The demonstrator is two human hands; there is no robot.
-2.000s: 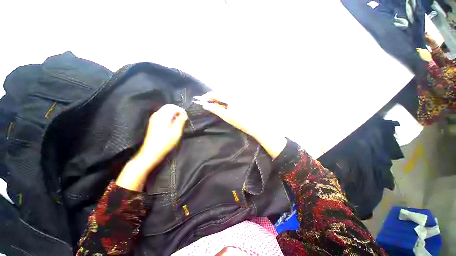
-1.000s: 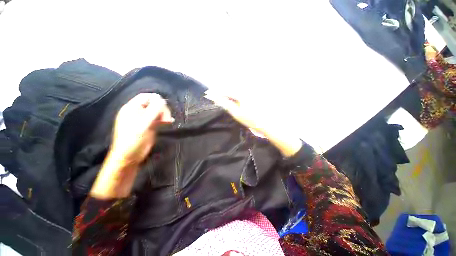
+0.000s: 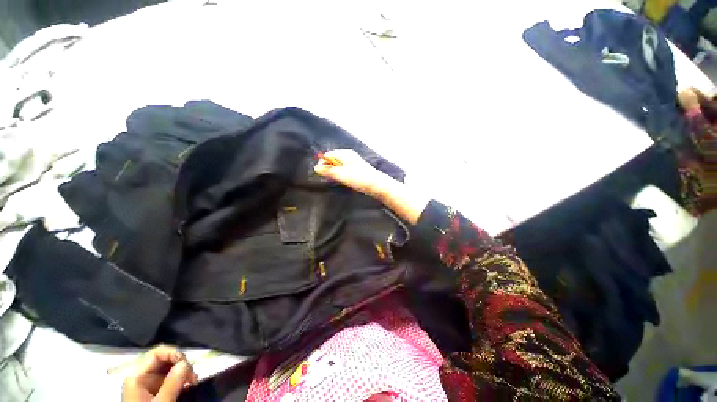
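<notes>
A dark denim-type garment lies bunched in front of me, with short yellow-orange stitched marks and a small pocket flap. My right hand is closed at the garment's upper part, around a small orange-red tool, probably thread snips; its blades cannot be made out. My left hand is at the bottom left by the table's near edge, cut off by the frame, thumb and fingers curled close together. Whether it holds anything is unclear.
More dark garments lie left, pale crumpled garments at far left on the white table. Another person's hand is by a dark garment at upper right. Dark cloth hangs right; a blue bin stands lower right.
My left hand has left the garment and moved down to the near table edge. My right hand stays on the garment's upper part. The garment lies differently, showing a flap. The view has shifted left.
</notes>
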